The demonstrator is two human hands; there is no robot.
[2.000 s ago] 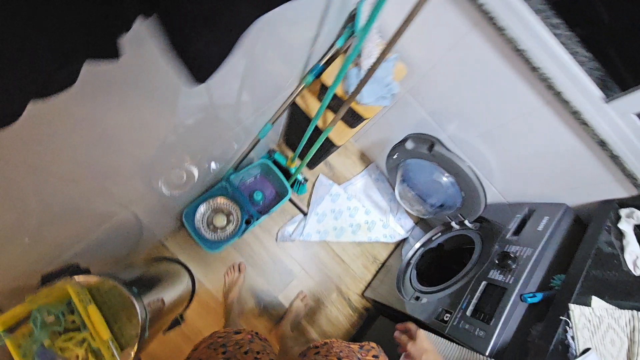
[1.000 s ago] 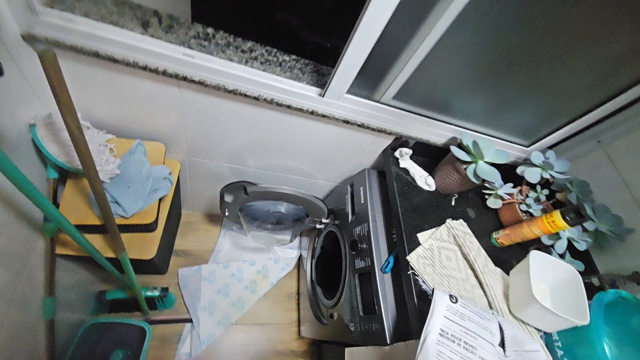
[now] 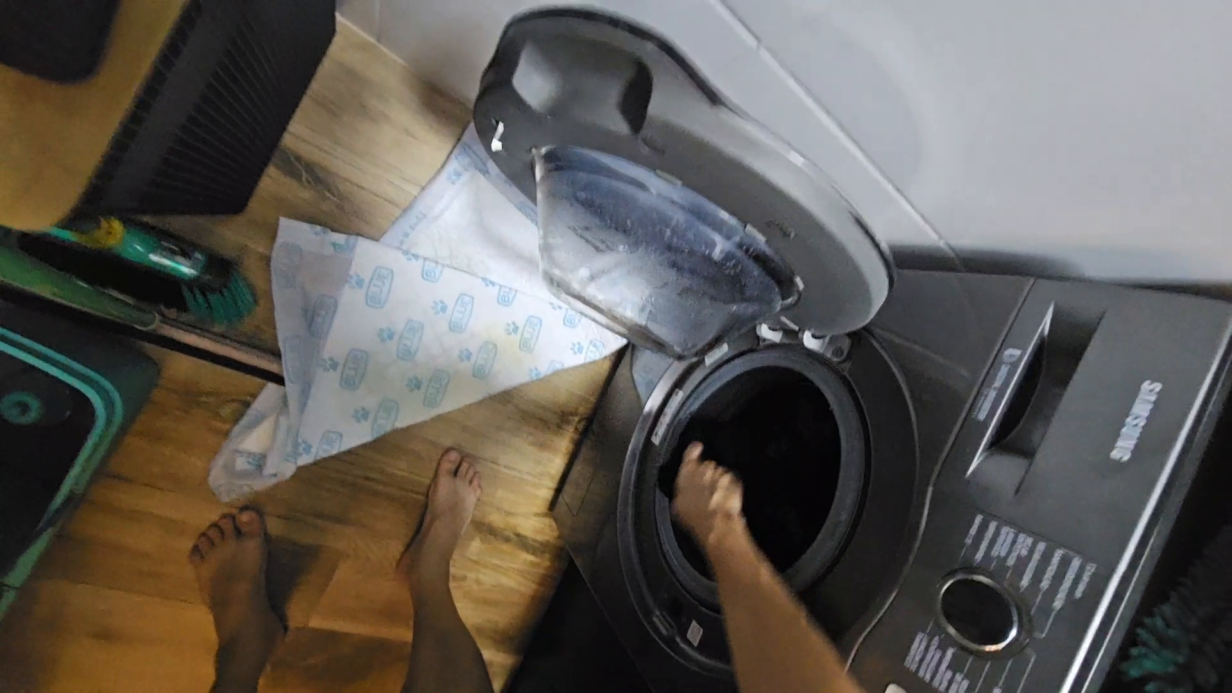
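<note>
My right hand (image 3: 707, 491) is at the round opening of a dark Samsung front-loading washing machine (image 3: 972, 385), over the left part of the dark drum (image 3: 780, 433). Its fingers look curled and are slightly blurred; no object shows in them, but the palm is hidden. The forearm comes up from the bottom edge. Above the opening, the machine's round door (image 3: 837, 241) stands swung out, its bulging glass (image 3: 654, 250) facing the opening. What lies inside the drum is too dark to tell. My left hand is out of view.
A white pet pad (image 3: 433, 337) with blue print lies folded on the wood floor, partly under the door. Both bare feet stand below it. At left are a green brush (image 3: 173, 265), a teal-rimmed bucket (image 3: 106, 395) and a black-sided bin (image 3: 202, 125). A tiled wall rises behind.
The view has swung down and closer to the washing machine. My right hand, near my knees two seconds ago, is now at the drum opening. The door was open in both earlier frames.
</note>
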